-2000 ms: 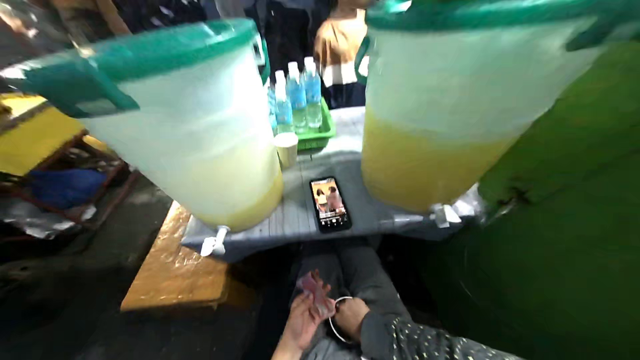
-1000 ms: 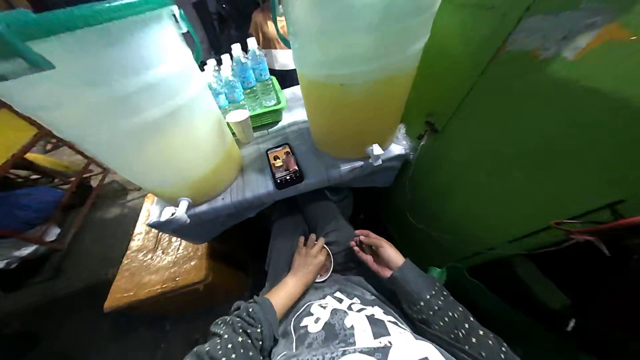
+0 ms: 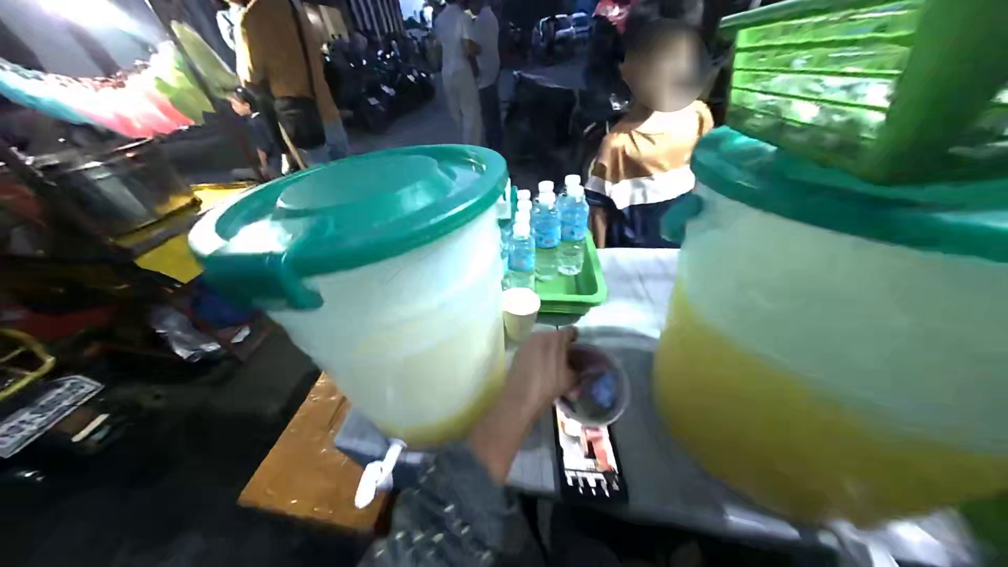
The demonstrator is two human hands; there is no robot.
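My left hand point(image 3: 543, 366) reaches over the grey-covered table point(image 3: 543, 465) and grips the rim of a round clear container point(image 3: 594, 386) with something bluish inside. The container is above the upper end of a lit smartphone point(image 3: 589, 461). A pale paper cup point(image 3: 520, 311) stands just beyond my fingers. To the left is a translucent drink bucket point(image 3: 409, 323) with a green lid and a white tap point(image 3: 378, 472); a second bucket point(image 3: 819, 339) with yellow liquid is on the right. My right hand is out of view.
Several water bottles point(image 3: 547, 224) stand in a green plastic tray point(image 3: 591, 290) at the back. A person point(image 3: 650, 150) is beyond the table. A green basket point(image 3: 819, 71) rests on the right bucket. A wooden bench point(image 3: 307, 465) stands at the lower left. More people are farther off.
My left hand has moved from my lap up over the table with the round container. My right hand has left the view. The view has tilted up.
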